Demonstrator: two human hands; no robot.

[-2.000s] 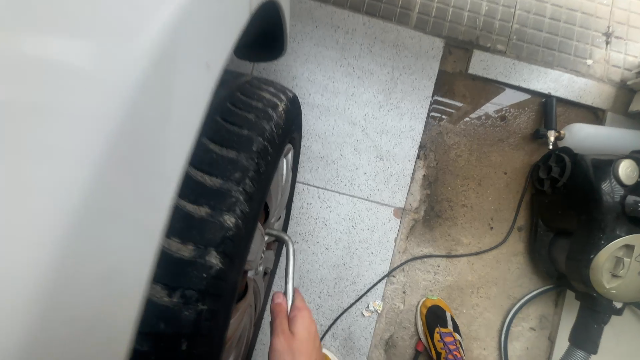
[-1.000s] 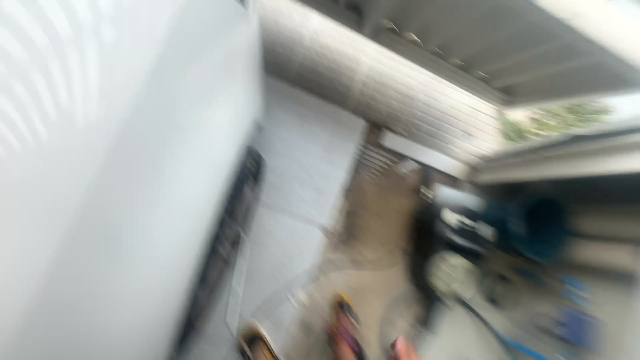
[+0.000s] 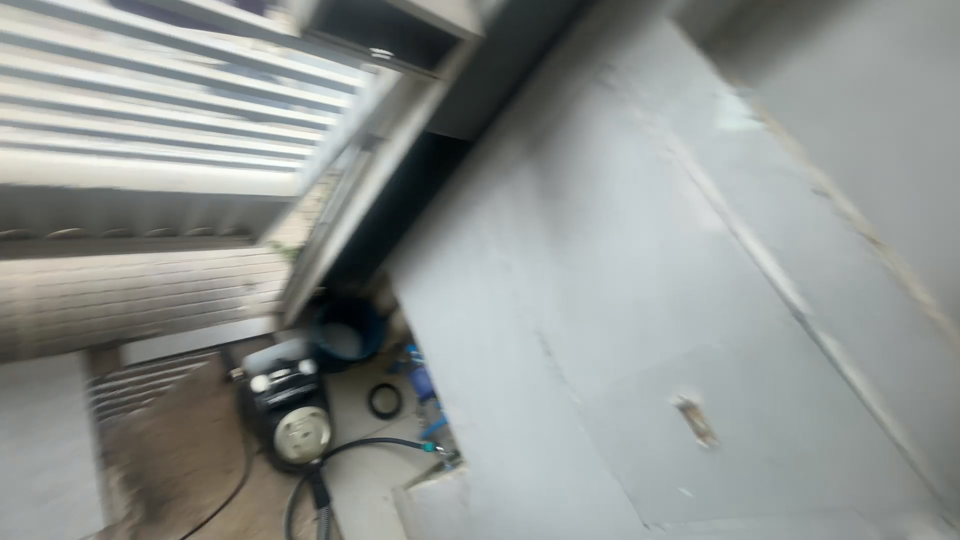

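Note:
Neither of my hands shows in the head view at this moment, so what they hold or touch is hidden. A black machine with pale round parts, which looks like a pressure washer (image 3: 289, 409), stands on the floor at the lower left. A dark hose (image 3: 375, 442) with a green connector runs from beside it to a metal fitting at the wall's foot. Behind the machine is a dark blue bucket (image 3: 346, 330). A black ring (image 3: 385, 401) lies on the floor to its right. The picture is blurred.
A large grey wall (image 3: 585, 300) fills the right side, with a small opening in its surface. Slatted metal bars (image 3: 165, 97) span the upper left, above a light brick wall (image 3: 127, 292). A black cable (image 3: 225, 502) crosses the brown floor at the bottom left.
The view has swung far toward the grey wall. My hand on the bent metal wrench at the car wheel, seen two seconds ago, is out of view, as is the white car.

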